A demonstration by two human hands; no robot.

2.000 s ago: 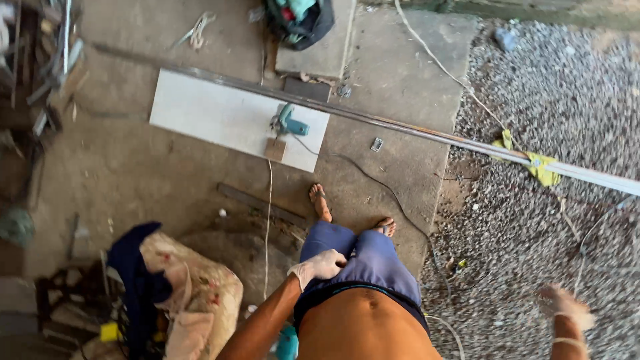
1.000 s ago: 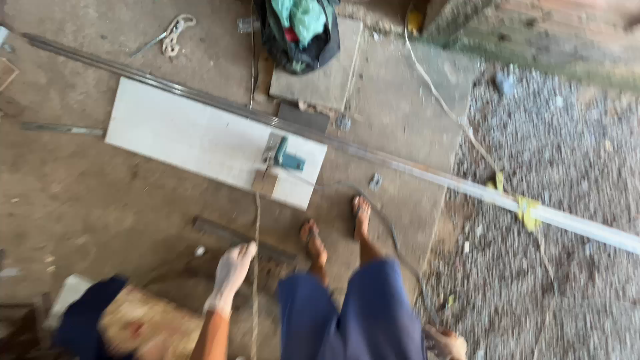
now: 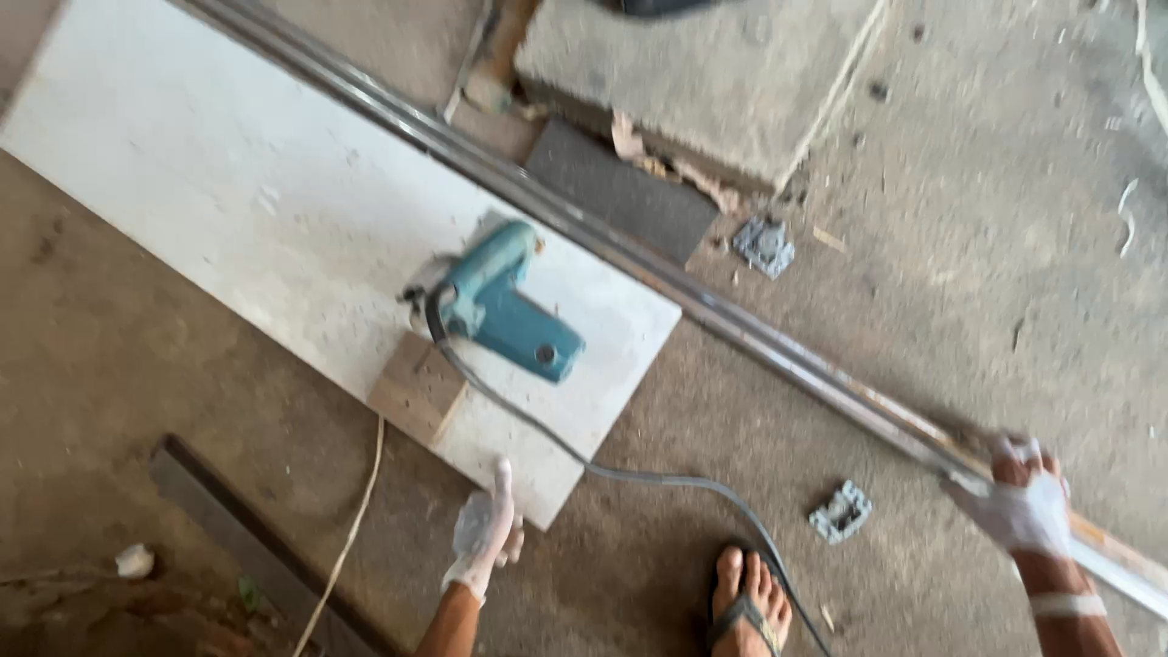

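A long metal bar (image 3: 766, 342) runs diagonally across the floor, along the upper edge of a white board (image 3: 228, 182). My right hand (image 3: 1022, 497), in a white glove with bare fingertips, is closed around the bar at the lower right. My left hand (image 3: 488, 529), gloved the same way, holds nothing; its thumb points up and it hovers over the board's lower corner. A teal corded circular cutter (image 3: 506, 310) rests on the board above a small brown block (image 3: 418, 388). Its grey cable (image 3: 675, 479) trails off towards my foot.
My sandalled foot (image 3: 750, 607) stands near the cable. Two small grey metal or plastic pieces (image 3: 765, 246) (image 3: 840, 512) lie on the concrete. Beyond the bar are a dark flat plate (image 3: 620, 192) and a raised concrete slab (image 3: 703, 82). A dark metal length (image 3: 255, 547) and a thin cord (image 3: 360, 520) lie at lower left.
My right hand, away from the bar in the earlier frames, has taken hold of it. My left hand now hovers by the board's lower corner. The view has moved much closer to the floor.
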